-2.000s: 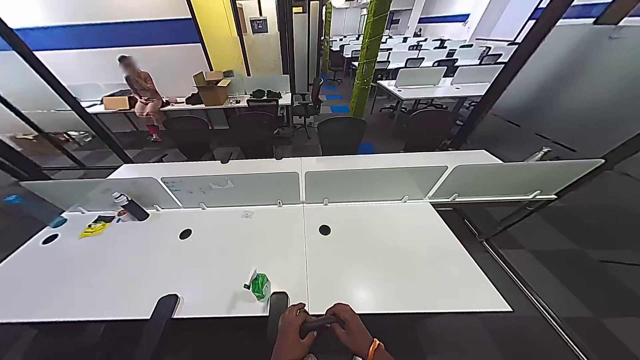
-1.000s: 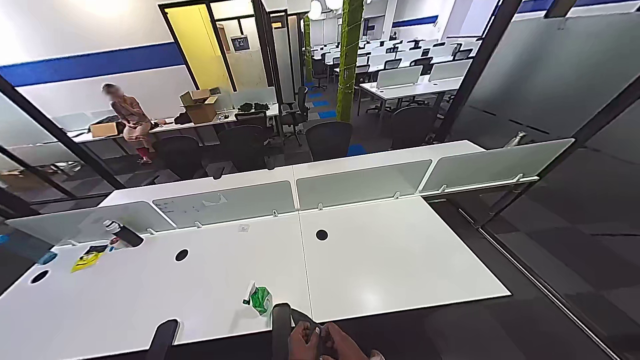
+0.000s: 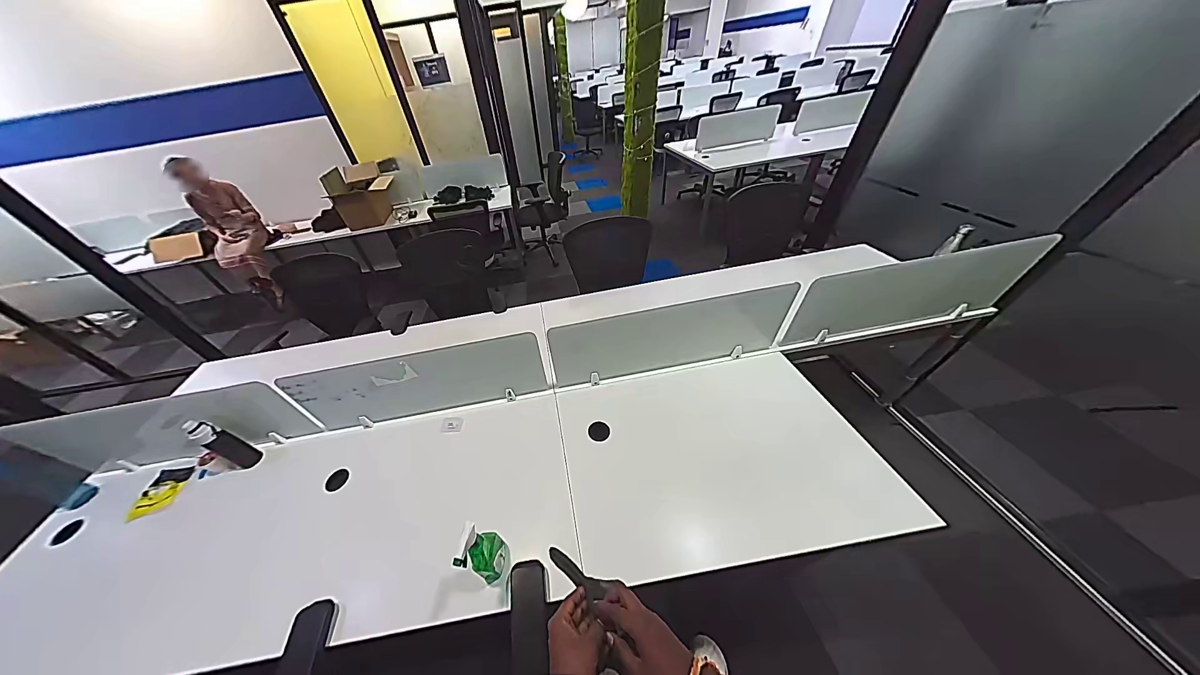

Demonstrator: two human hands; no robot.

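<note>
Both my hands are together at the front edge of a white desk (image 3: 694, 487). My left hand (image 3: 577, 636) and my right hand (image 3: 642, 630) grip a dark, narrow object (image 3: 568, 568), possibly a folded cloth, whose free end points up and left over the desk. What it is exactly cannot be told. Just left of it on the desk stands a green spray bottle (image 3: 487, 555) with a white trigger head. Farther left are a black bottle (image 3: 232, 444) with a white top and a yellow packet (image 3: 157, 499).
Dark chair armrests (image 3: 530, 614) rise at the desk's front edge, close to my left hand. Frosted divider panels (image 3: 675, 333) run along the desk's back. Beyond, a person (image 3: 230, 220) sits on a far desk beside cardboard boxes (image 3: 362, 202). A glass partition (image 3: 1022, 122) stands at right.
My hands have drawn closer together than two seconds ago. The dark object's end now sticks out up and left from them. The seated person's pose has shifted slightly.
</note>
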